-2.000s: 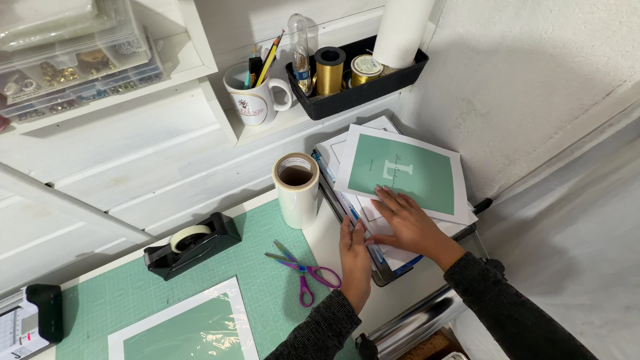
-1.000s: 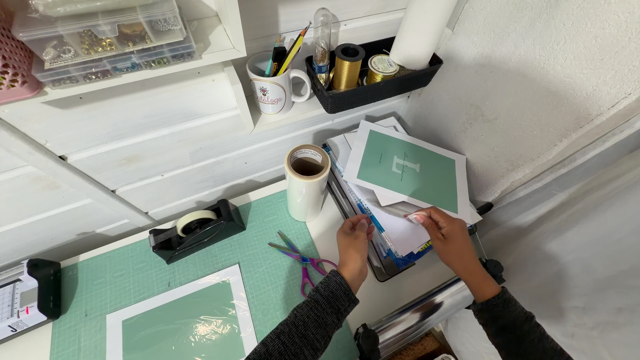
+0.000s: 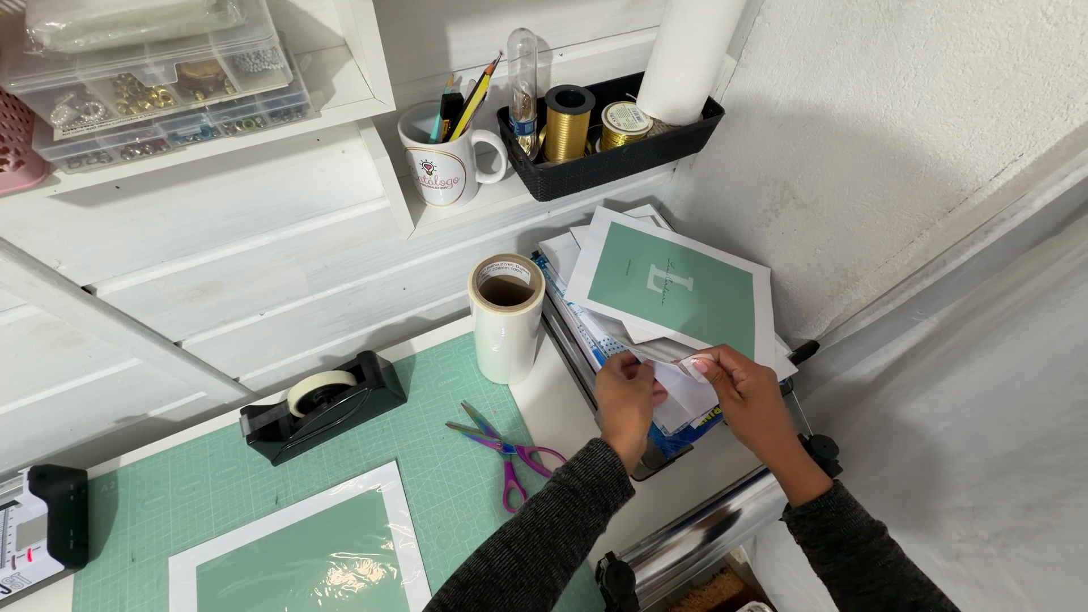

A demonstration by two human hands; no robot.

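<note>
My right hand [image 3: 741, 393] pinches the near corner of a white paper sheet [image 3: 690, 364] in the stack at the right of the table, lifting it slightly. Beside it, my left hand [image 3: 627, 406] is over the stack's front left part with fingers curled; whether it grips a sheet is unclear. On top of the stack lies a green print with a white border [image 3: 680, 280], bearing a large white letter. Open scissors with purple handles [image 3: 508, 449] rest on the green cutting mat [image 3: 459, 510], left of my left hand. A glossy green sheet with a white border [image 3: 297, 552] lies nearer on the mat.
A roll of clear film [image 3: 505, 340] stands upright behind the scissors. A black tape dispenser [image 3: 327, 408] sits on the mat's back edge, and a paper trimmer [image 3: 42, 527] at far left. Above are a mug with pencils [image 3: 442, 170] and a black basket of ribbon spools [image 3: 625, 149].
My right hand has come off the green print and now pinches a sheet corner below it. My left hand has stayed near the stack's front left part.
</note>
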